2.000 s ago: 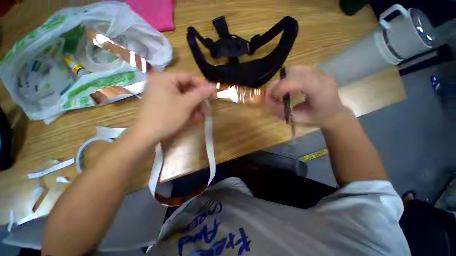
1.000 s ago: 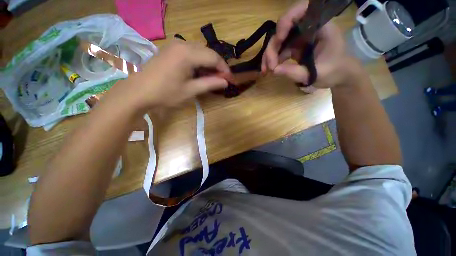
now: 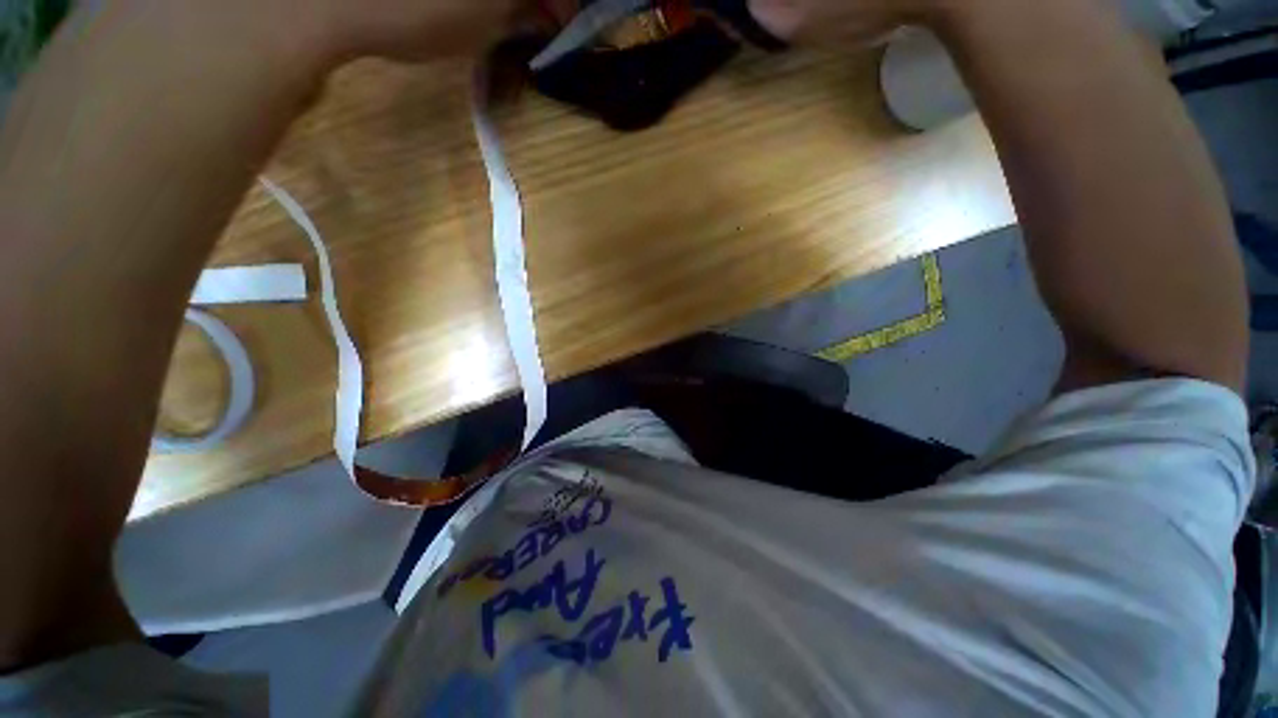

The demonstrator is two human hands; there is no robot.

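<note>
My left hand point(image 3: 449, 17) and my right hand point(image 3: 841, 17) are at the top edge, both largely cut off, so their grips are hidden. Between them lies a black head strap point(image 3: 631, 87), its curved band pointing towards me. A shiny copper piece point(image 3: 638, 28) shows on or just above the band. A thin grey-silver pointed piece point(image 3: 582, 31), perhaps a scissor blade, crosses beside it. A long white backed strip point(image 3: 507, 253) hangs from near my left hand over the table's front edge and loops back up, its copper side showing at the bottom.
A white tape ring point(image 3: 238, 379) and a short white strip point(image 3: 259, 283) lie at the left, partly behind my left forearm. A pale cylinder point(image 3: 918, 82) stands at the upper right. A white sheet point(image 3: 280, 554) is below the table edge at the left.
The view has tipped down, so both hands and the strap sit at the top edge. The plastic bag and pink piece are out of view. The strip's loop still hangs over the edge.
</note>
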